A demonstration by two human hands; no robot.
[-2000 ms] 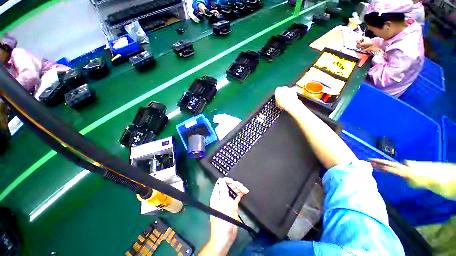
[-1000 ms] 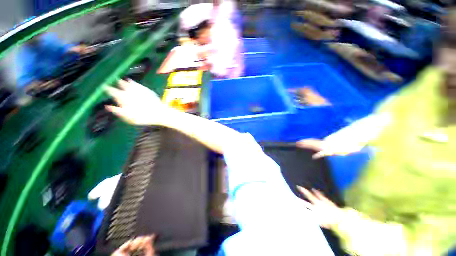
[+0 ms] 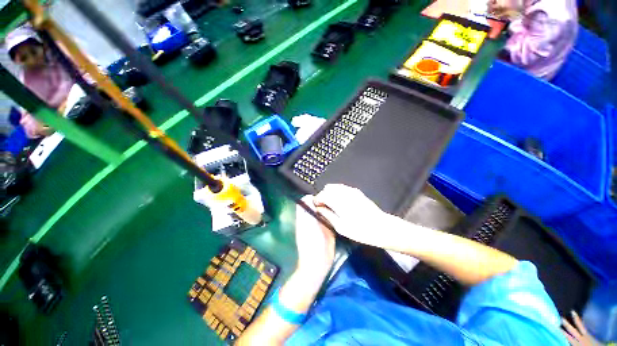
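My left hand [image 3: 313,236], with a bright blue band on the wrist, grips a thin dark strip [image 3: 315,212] just in front of the parts tray's near corner. My right hand [image 3: 352,215] meets it there, its fingertips pinched on the strip; the fingers partly hide it. The large black parts tray [image 3: 399,145] holds rows of tiny silvery parts along its left side. A flat fixture [image 3: 203,307] with tan-brown blocks and an empty central opening lies left of my hands. The orange-yellow screwdriver [image 3: 238,203] hangs over the white-grey screw feeder [image 3: 223,162].
A small blue bin [image 3: 287,146] with a dark roll stands behind the feeder. A second black tray [image 3: 544,260] with part rows is at lower right, beside another person's fingers. Large blue crates [image 3: 541,121] stand right. Black devices line the bench. Dark part strips lie lower left.
My right hand has come back from reaching over the tray's far end and now meets my left hand. The view swung right and back. A second tray now shows at lower right.
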